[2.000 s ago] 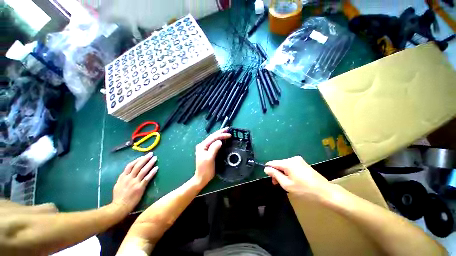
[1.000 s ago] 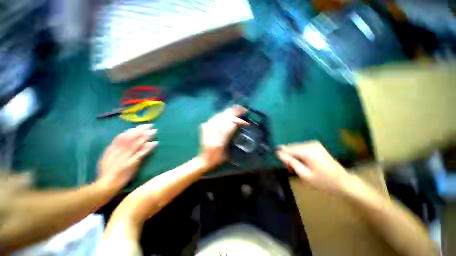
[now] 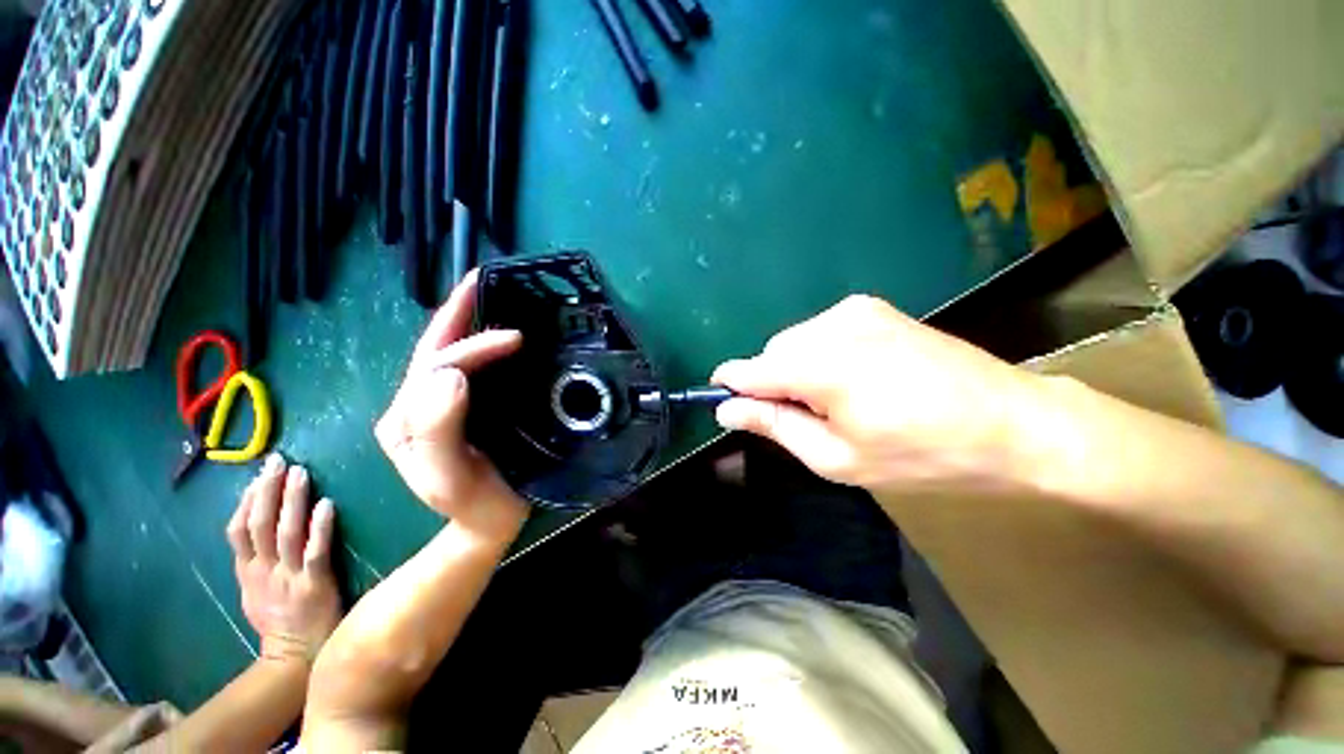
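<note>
A black plastic housing (image 3: 538, 442) with a pale central ring lies at the bench's front edge, its squared slotted end pointing away from me. My left hand (image 3: 450, 405) grips its left side, thumb and fingers at the rim. My right hand (image 3: 840, 390) holds a thin dark shaft (image 3: 693, 395) between thumb and finger. The shaft's tip meets the housing's right side, level with the ring; I cannot tell whether it is a tool or a rod. Black rods (image 3: 391, 133) lie fanned behind the housing.
Another person's hand (image 3: 288, 560) rests flat on the green bench at left, below red and yellow scissors (image 3: 224, 398). Stacked sheets with dark rings (image 3: 140, 192) stand back left. An open carton (image 3: 1223, 133) is at right, with black discs (image 3: 1253, 327) beyond it.
The view has moved closer and turned, so the housing looks larger and the tape and clear bag are out of view. Both my hands keep their hold.
</note>
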